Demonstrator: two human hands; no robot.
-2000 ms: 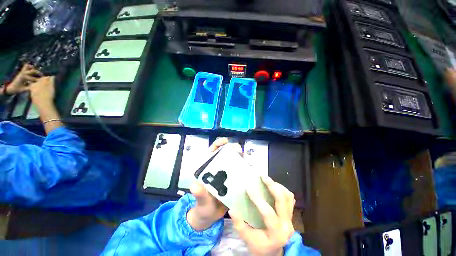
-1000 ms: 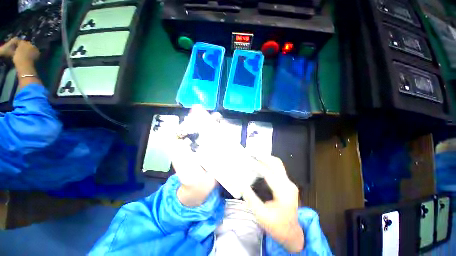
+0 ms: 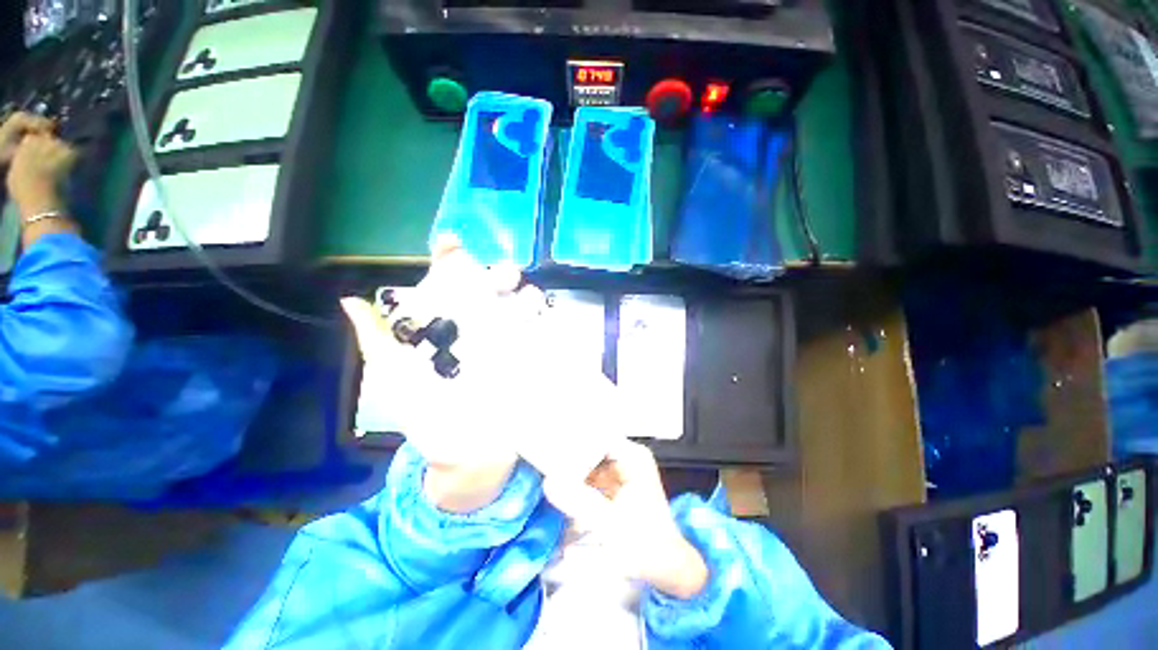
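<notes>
A pale phone with a back cover (image 3: 508,368) is held in front of me, tilted, with its black camera cluster at the upper left. Strong glare washes out its edges. My left hand (image 3: 438,419) grips it at the camera end. My right hand (image 3: 629,502) holds its lower right end, fingers bent and partly lost in the glare. Beneath lies a black foam tray (image 3: 784,381) with pale covers in slots, partly hidden by my hands; its right slot holds no pale cover.
The press (image 3: 533,53) stands behind light-blue film piles (image 3: 607,229) and dark blue film (image 3: 730,203). Trays of pale covers (image 3: 203,210) are left, phone bodies (image 3: 1064,172) right. A cardboard box (image 3: 845,419) and another tray (image 3: 904,559) are at right. A neighbour's arm (image 3: 51,305) is left.
The phone and my left hand have moved left and up in the picture, and glare now covers them. My right hand has shifted to the phone's lower end. The view has tipped down.
</notes>
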